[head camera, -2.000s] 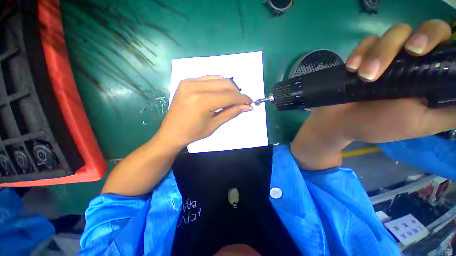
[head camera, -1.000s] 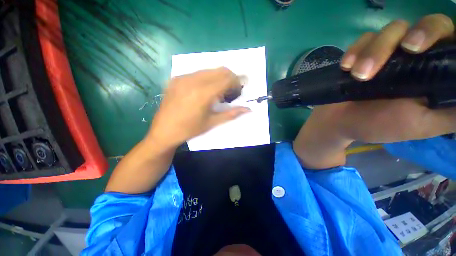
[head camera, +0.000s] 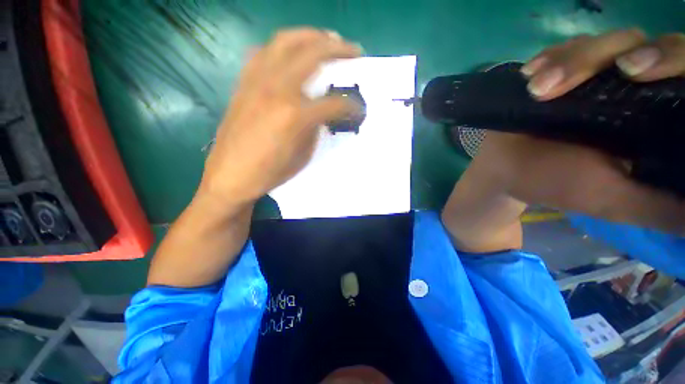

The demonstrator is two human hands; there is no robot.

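Note:
A round black lens unit with small side tabs (head camera: 351, 120) shows face-on over a white paper sheet (head camera: 360, 176). My left hand (head camera: 267, 112) is blurred, with its thumb over the unit's left and middle part and its other fingers extended above, apart from the unit. My right hand (head camera: 582, 67) is wrapped around a black electric screwdriver (head camera: 481, 100). The thin bit (head camera: 406, 100) points left over the paper's right edge, apart from the unit.
A mesh-topped round dish (head camera: 470, 140) is partly hidden behind the screwdriver. At left, a red crate (head camera: 113, 165) surrounds a black compartment tray (head camera: 75, 214) holding round units (head camera: 49, 217). A dark object (head camera: 591, 4) is at the top edge of the green bench.
My left hand has moved up and its fingers have spread from the unit, which now shows face-on. The screwdriver in my right hand has moved up and slightly right.

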